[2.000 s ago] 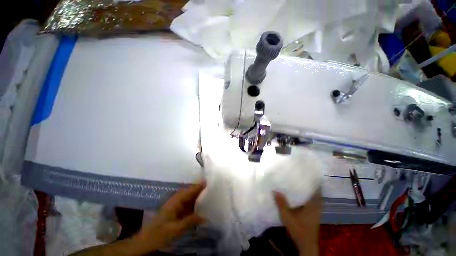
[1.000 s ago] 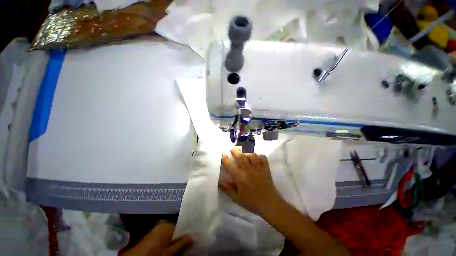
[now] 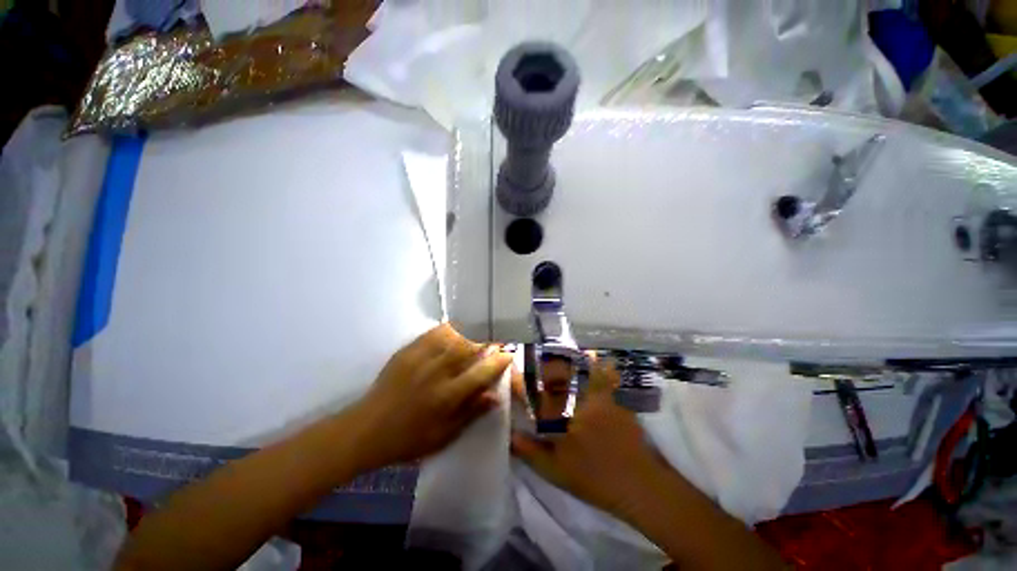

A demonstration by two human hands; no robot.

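The white garment piece [image 3: 466, 491] lies under both hands and hangs over the table's front edge. My left hand [image 3: 437, 390] grips the cloth just left of the needle area, fingers bunched. My right hand [image 3: 582, 437] is on the cloth below the machine head, partly hidden by the chrome take-up lever guard [image 3: 555, 374]. The white sewing machine [image 3: 669, 245] stands over the hands, with the grey ribbed pressure knob [image 3: 533, 128] upright on it. The needle and presser foot are hidden.
Thread snips [image 3: 856, 419] lie right of the needle. Red-handled scissors [image 3: 957, 455] are at the table's right end. Brown shiny plastic [image 3: 223, 69] and a white cloth heap [image 3: 446, 50] lie behind. Blue tape [image 3: 109, 240] marks the left side. Red material [image 3: 875, 538] is at lower right.
My left hand has moved up from the table's front edge to beside the needle area. My right hand has shifted slightly right under the head. The view is closer to the machine head.
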